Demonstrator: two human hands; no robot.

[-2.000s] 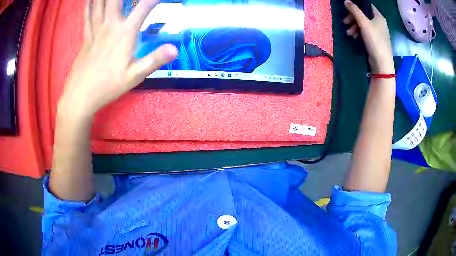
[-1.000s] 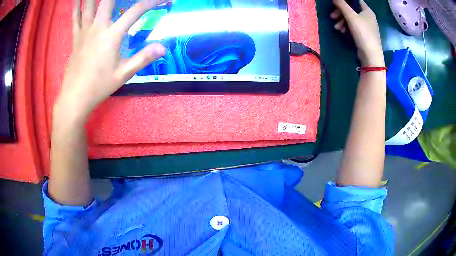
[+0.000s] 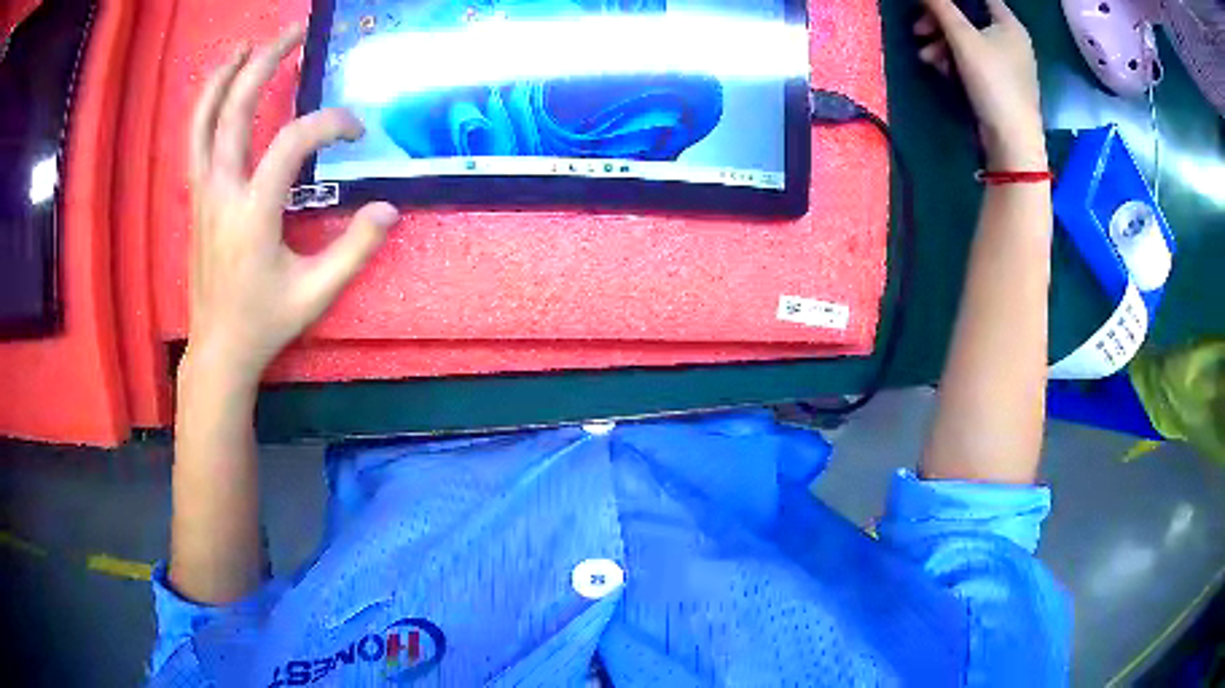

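Observation:
A tablet [image 3: 558, 121] lies on red foam [image 3: 578, 282], its screen lit with a blue swirl desktop and a strong white glare. A black cable [image 3: 897, 175] is plugged into its right edge. My left hand [image 3: 269, 215] is empty at the tablet's lower left corner, thumb and fingers apart, beside a small white label [image 3: 314, 196]. My right hand [image 3: 987, 67] is on the green mat right of the foam, cut off by the top edge. Its fingers curl round a black object, mostly hidden, perhaps the scanner.
Another dark tablet [image 3: 34, 161] lies on foam at the far left. At the right are a blue bin [image 3: 1095, 202] with a label roll [image 3: 1139, 235], its strip hanging down, a pink object [image 3: 1115, 43] and yellow-green material [image 3: 1189, 390].
My left hand has moved down off the screen to the tablet's lower left corner, uncovering the white label. My right hand stays at the top right. The view has shifted slightly.

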